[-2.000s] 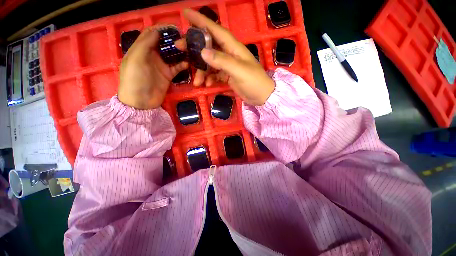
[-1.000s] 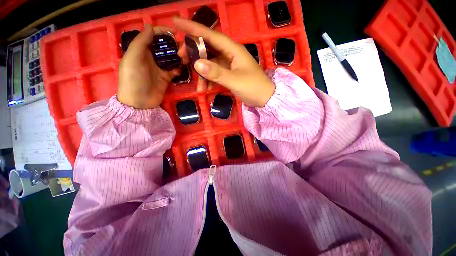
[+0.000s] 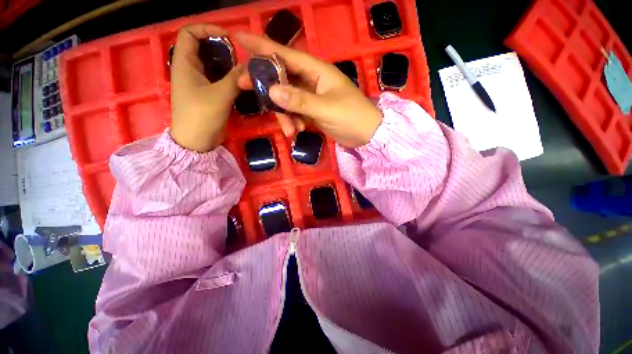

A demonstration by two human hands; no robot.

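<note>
My left hand (image 3: 199,93) is bare and holds a smartwatch unit (image 3: 217,58) with a dark face, over the upper part of the red compartment tray (image 3: 89,149). My right hand (image 3: 326,93) is bare and holds a second smartwatch unit (image 3: 266,81), tilted, its face dark with a light reflection. The two units are close together and apart. My left fingertips reach near the second unit; whether they touch it I cannot tell. Several strapless units lie in tray pockets below and right of my hands, among them one at the lower middle (image 3: 323,202).
A calculator (image 3: 50,93) and a written sheet (image 3: 52,183) lie left of the tray, with a white ring-shaped thing (image 3: 26,253) below. A marker pen (image 3: 471,77) lies on a paper sheet (image 3: 516,131) at right. A second red tray (image 3: 554,52) is at upper right.
The left unit's face showed lit text earlier and now looks dark. My left hand has turned and its fingers have curled around that unit. The right unit has tilted to show more of its face.
</note>
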